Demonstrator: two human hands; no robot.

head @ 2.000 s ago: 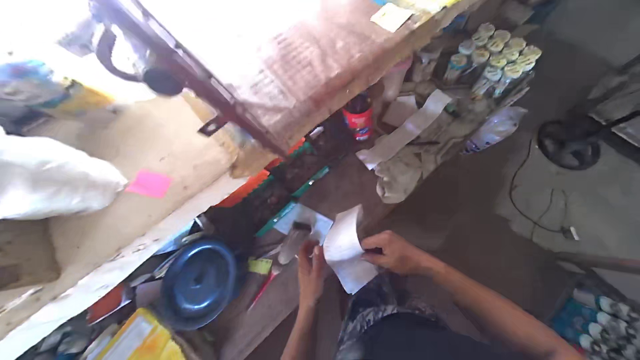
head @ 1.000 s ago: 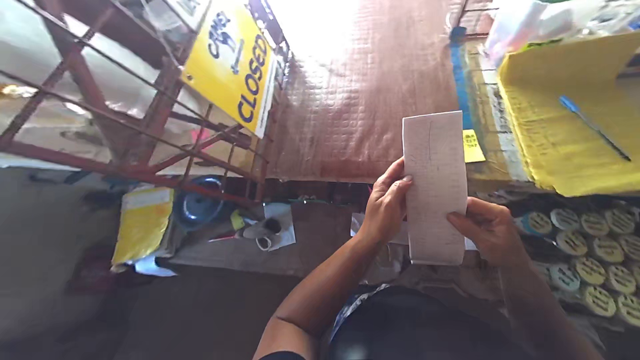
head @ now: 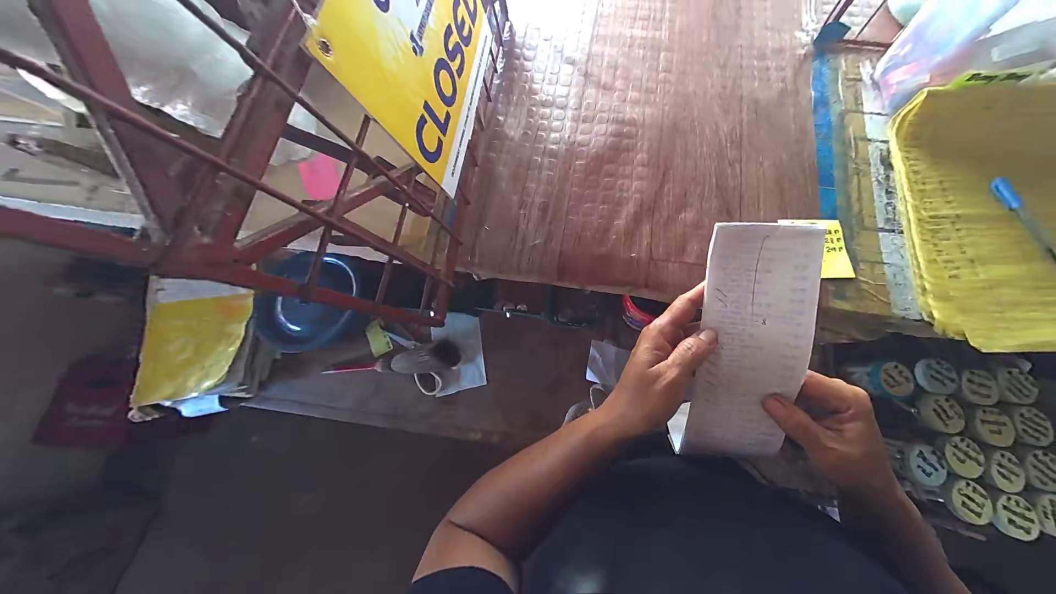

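Observation:
A long narrow stack of white paper sheets [head: 755,330], printed or written over with faint lines and a pen stroke, is held upright before me. My left hand [head: 660,367] grips its left edge, thumb on the front and fingers behind. On the lower right edge, my right hand [head: 833,421] pinches it the same way. Behind its top right corner, a yellow sticky note [head: 833,249] with writing shows on the counter edge.
A wood-patterned counter [head: 643,148] lies ahead. A red metal grille [head: 223,173] with a yellow sign [head: 412,82] stands left. Right are a yellow paper pad [head: 965,223], a blue pen [head: 1023,214] and several round-lidded containers [head: 965,454]. A blue basin [head: 309,301] sits below the grille.
Two seconds ago the paper was low, near my lap, and curled; now both hands hold it up flatter, near the counter edge. The view has turned considerably.

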